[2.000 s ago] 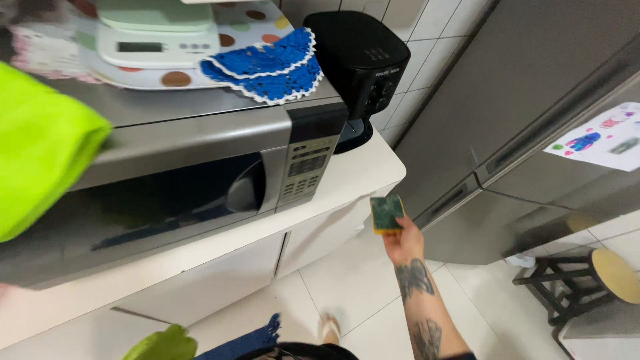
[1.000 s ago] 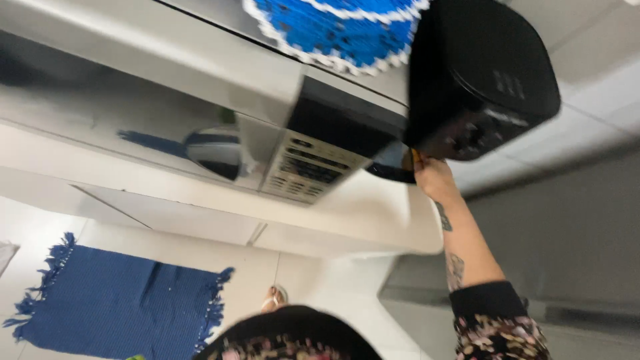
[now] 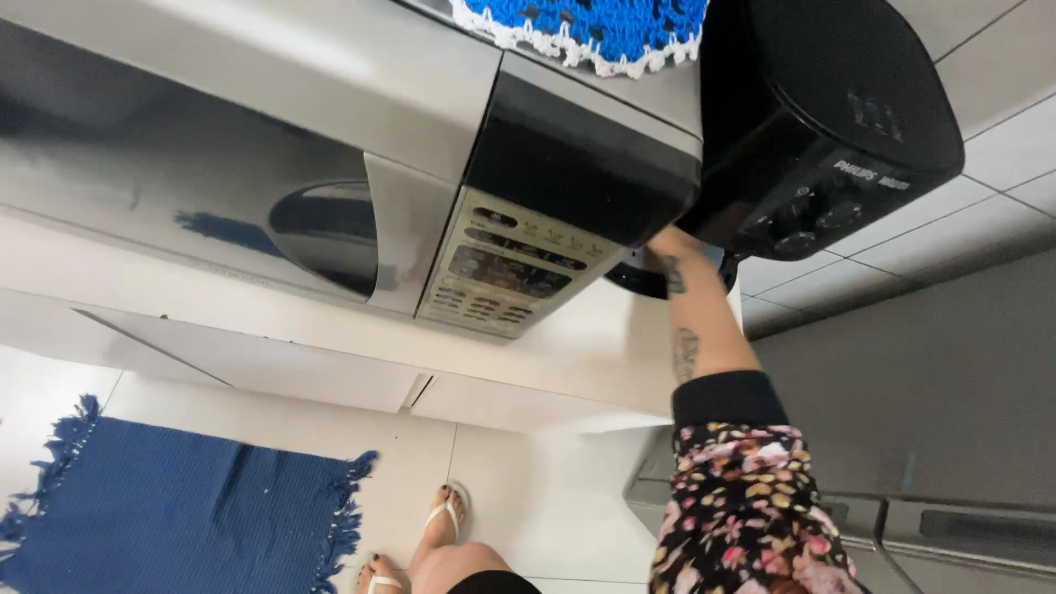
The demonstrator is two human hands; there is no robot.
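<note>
My right hand [image 3: 675,241] reaches in under the head of a black Philips Walita coffee maker [image 3: 833,124], beside the right end of a silver microwave oven [image 3: 412,181]. Only the wrist side of the hand shows; the fingers are hidden behind the microwave's corner and the appliance, so what they hold cannot be seen. Below the hand, the round black base [image 3: 639,279] of the coffee maker rests on the white counter [image 3: 577,355]. A blue crocheted doily [image 3: 594,29] with a white edge hangs over the microwave's top. My left hand is out of view.
White cabinet doors [image 3: 330,371] lie under the counter. A grey refrigerator [image 3: 932,371] stands at the right, near a tiled wall [image 3: 1015,165]. On the floor are a fringed blue rug [image 3: 190,503] and my feet in white flip-flops [image 3: 444,516].
My right hand, seen two seconds ago holding a green and yellow sponge in front of the counter, has moved in under the coffee maker. The view has come closer to the appliances. The left glove has left view.
</note>
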